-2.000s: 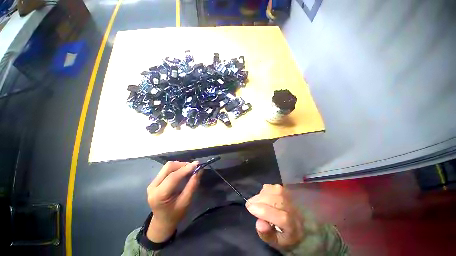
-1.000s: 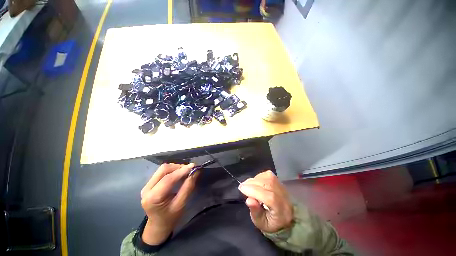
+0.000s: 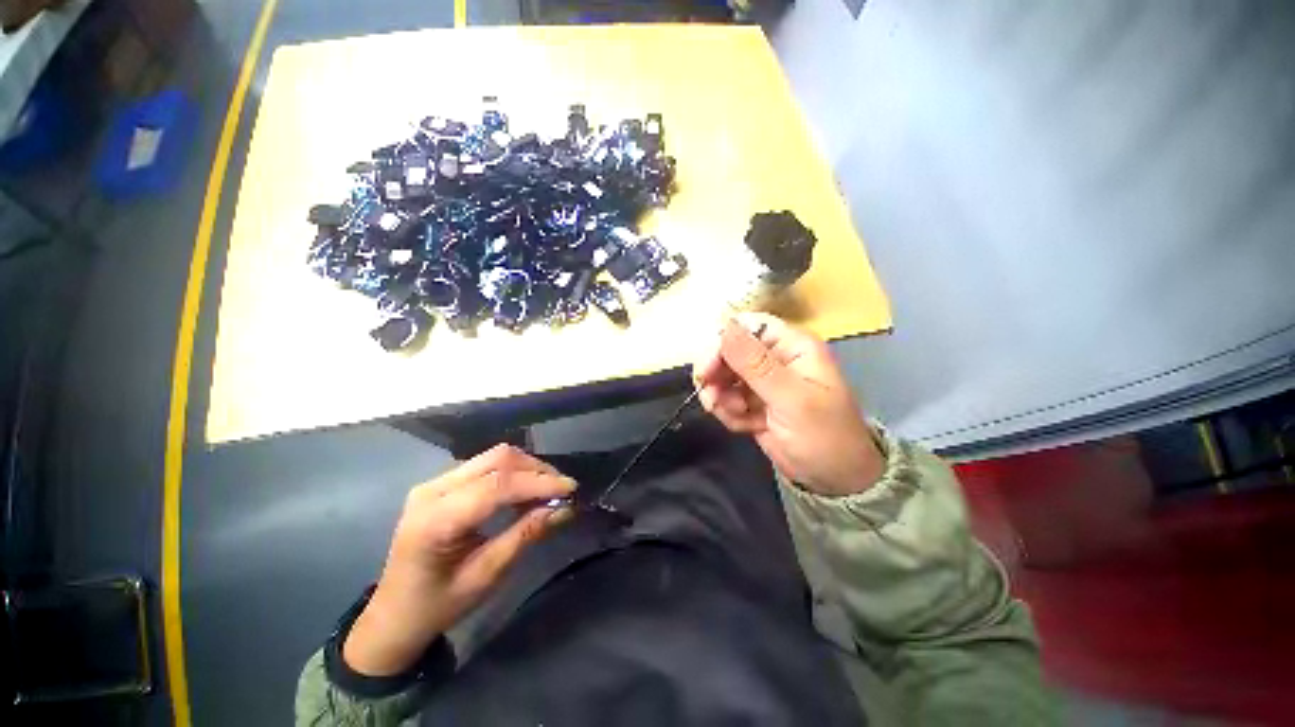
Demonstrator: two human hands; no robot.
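Observation:
My left hand [image 3: 476,533] holds a short black fob [image 3: 602,509] between thumb and fingertips, above the dark lap covering [image 3: 653,625]. My right hand [image 3: 788,405] pinches a thin dark applicator [image 3: 651,455] near the table's front edge. The applicator slants down to the left, and its lower end is at the fob; whether it touches cannot be told for sure. The pale jar [image 3: 756,293] with a lumpy black top stands on the table just beyond my right hand. A large pile of black fobs [image 3: 497,227] with silver rings and pale patches lies mid-table.
The light wood-coloured table [image 3: 306,376] is in front of me. A pale partition [image 3: 1051,213] runs along its right side. A blue bin [image 3: 146,145] is on the grey floor at the far left, beyond a yellow line [image 3: 199,284]. A red floor area [image 3: 1136,568] is at lower right.
My right hand has moved up and forward to the table edge, so the applicator now slopes down to the left. My left hand and the fob are slightly lower. The table view has shifted up and left.

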